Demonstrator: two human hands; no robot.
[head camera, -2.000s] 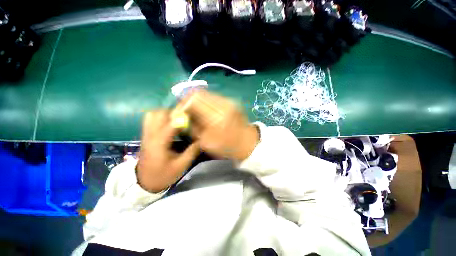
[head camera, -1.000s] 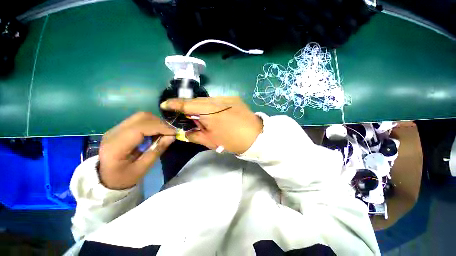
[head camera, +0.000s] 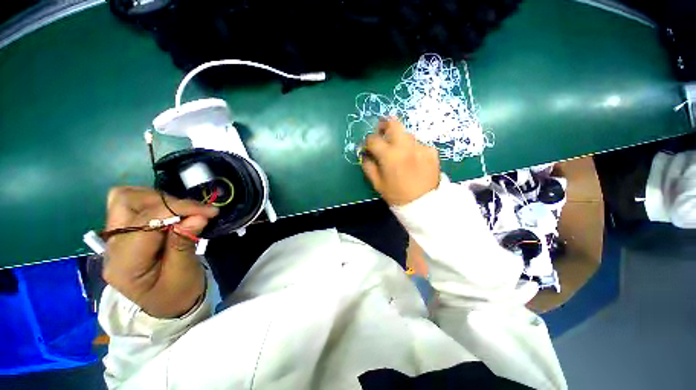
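Observation:
A white camera housing with a dark round open end (head camera: 248, 185) lies at the bench's front edge, its opening facing me. A white block and red and yellow wires show inside. Its white round bracket (head camera: 194, 116) and white pigtail cable (head camera: 229, 64) lie behind it. My left hand (head camera: 156, 244) holds wire leads (head camera: 137, 228) with small white connectors in front of the opening. My right hand (head camera: 403, 161) is at the left edge of the tangled whitish loops (head camera: 443, 107); its fingertips are bent and blurred, and whether they grip a loop cannot be told.
Black modules (head camera: 343, 34) are massed at the back of the green bench (head camera: 305, 145). A brown carton (head camera: 584, 228) with white and black camera units stands at lower right. A blue bin (head camera: 49, 320) is at lower left. A white sleeve-like shape (head camera: 671, 189) shows at far right.
My right hand has left the housing and moved right to the loops. My left hand now holds the leads up. The housing's opening is now uncovered, and the whole view has shifted.

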